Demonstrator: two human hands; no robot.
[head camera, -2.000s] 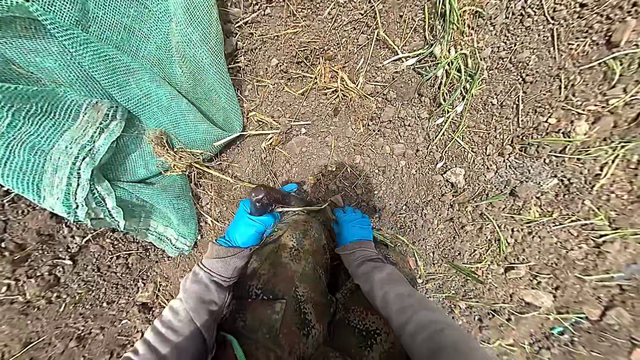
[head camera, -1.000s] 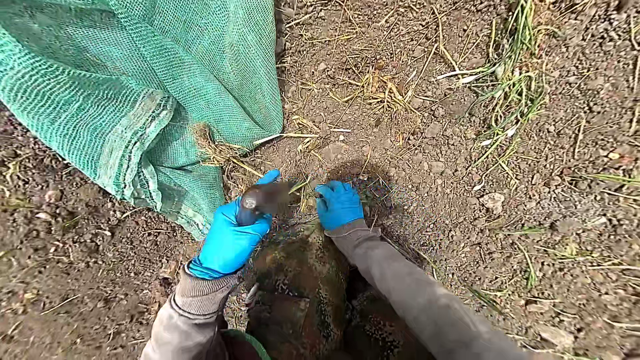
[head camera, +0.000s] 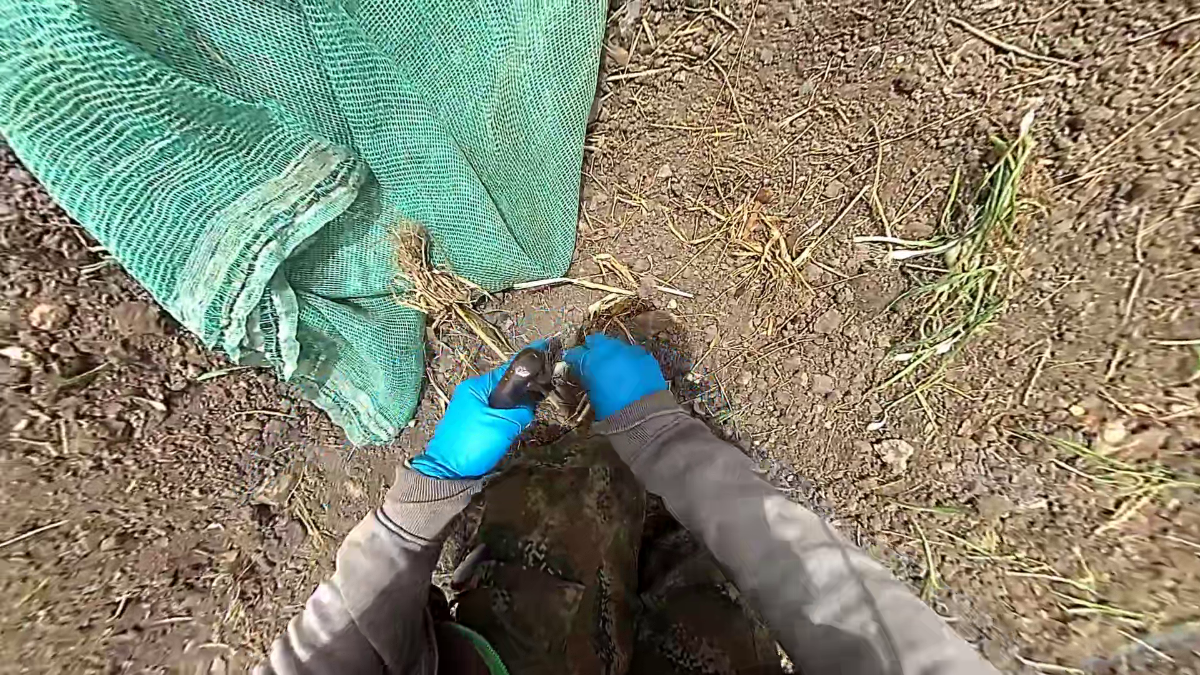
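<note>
My left hand (head camera: 476, 422), in a blue glove, grips a dark, rounded tool handle (head camera: 520, 379); the rest of the tool is hidden or too unclear to name. Just right of it, my right hand (head camera: 614, 375), also gloved in blue, has its fingers curled downward close to some pale stems (head camera: 567, 375) and dry plant matter. Whether it holds them cannot be told. Both hands are close together, low over the soil in front of my camouflage trousers (head camera: 553, 562).
Green mesh netting (head camera: 469, 122) lies folded at the upper left, with a clump of dry roots (head camera: 433, 281) at its edge. Green plants with white stems (head camera: 970, 253) lie at the right. Dry straw (head camera: 764, 248) and small stones are scattered over the soil.
The dark handle stays in my left hand, which has come closer to my right hand since one second ago. The view has shifted somewhat.
</note>
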